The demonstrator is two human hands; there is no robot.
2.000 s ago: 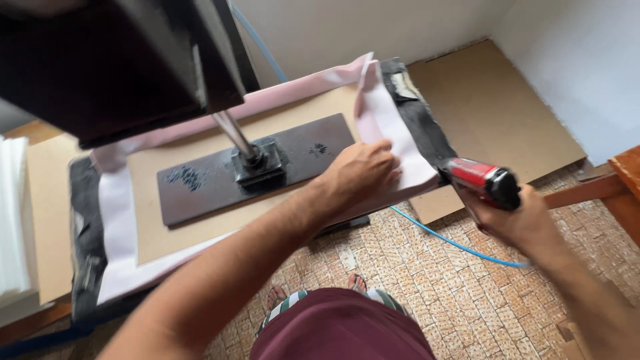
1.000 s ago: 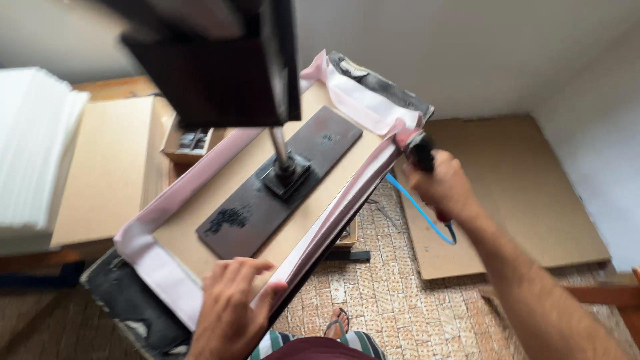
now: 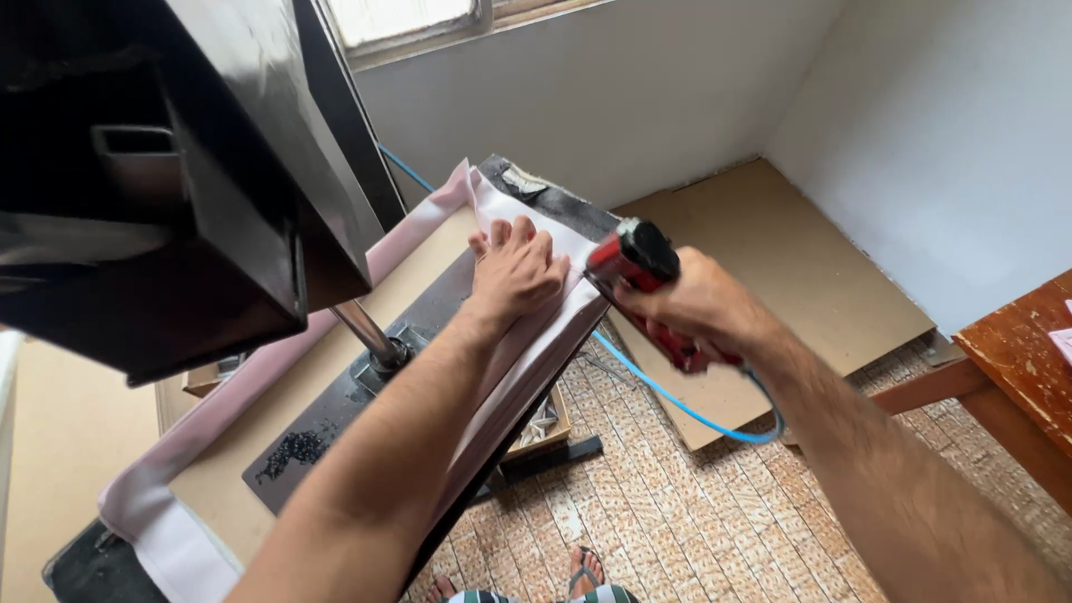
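Observation:
A panel (image 3: 427, 239) with pink-white fabric (image 3: 339, 327) folded over its edges lies on a dark padded support (image 3: 557, 197). My left hand (image 3: 519, 268) presses the folded fabric near the panel's far right corner, its fingers bent. My right hand (image 3: 712, 306) grips a red and black pneumatic stapler (image 3: 632, 255), whose front end is at the fabric just right of my left hand. A blue air hose (image 3: 670, 406) runs from the tool's handle. On the panel rests a dark plate (image 3: 419, 322) with a metal rod (image 3: 364, 327) standing on it.
A large black metal housing (image 3: 209, 193) looms at the upper left. Behind and to the right, a brown board (image 3: 754, 251) lies on the tiled floor (image 3: 653, 502). A box of small parts (image 3: 544, 419) sits below the panel. A worn wooden table (image 3: 1022, 360) stands at the right.
My left hand has moved from the panel's near end to its far right corner. The stapler remains around that corner in my right hand. The view has shifted.

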